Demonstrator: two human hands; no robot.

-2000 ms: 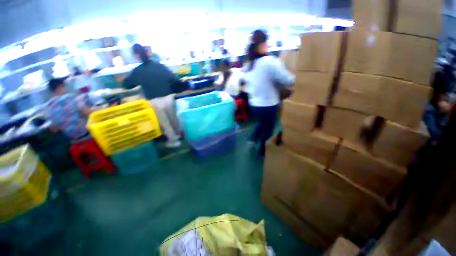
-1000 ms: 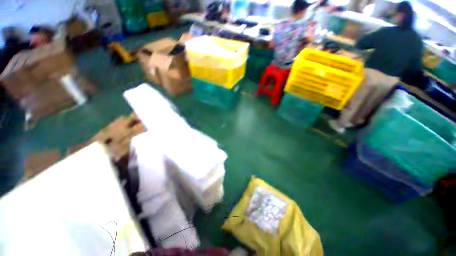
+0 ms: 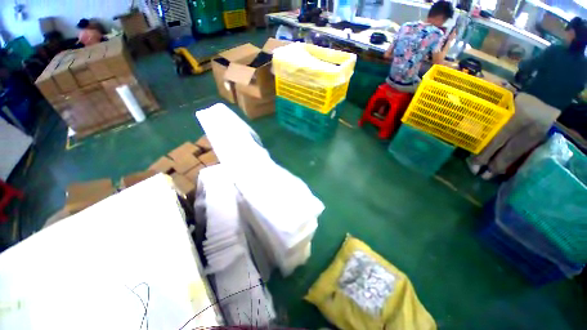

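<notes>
No hand is in view. Nearest in front of me is the pale-topped table (image 3: 96,258) at the lower left, cut off by the picture's edge. Tall white foam wrap stacks (image 3: 277,200) stand against its right side. A yellow woven sack (image 3: 328,293) lies on the green floor at the bottom centre, with a speckled grey-white patch (image 3: 367,281) on its upper face. Its lower end is cut off by the edge.
Small cartons (image 3: 183,161) lie behind the table. An open carton (image 3: 248,76), stacked yellow crates (image 3: 312,80) and a tilted yellow crate (image 3: 458,109) stand farther back. A person sits on a red stool (image 3: 385,109); another stands at the right. Wrapped cartons (image 3: 90,84) are at the left.
The view has swung left from the tall carton stack to the table and foam stacks. Over the last second, the scene has shifted slightly right and become sharper. No hand has appeared.
</notes>
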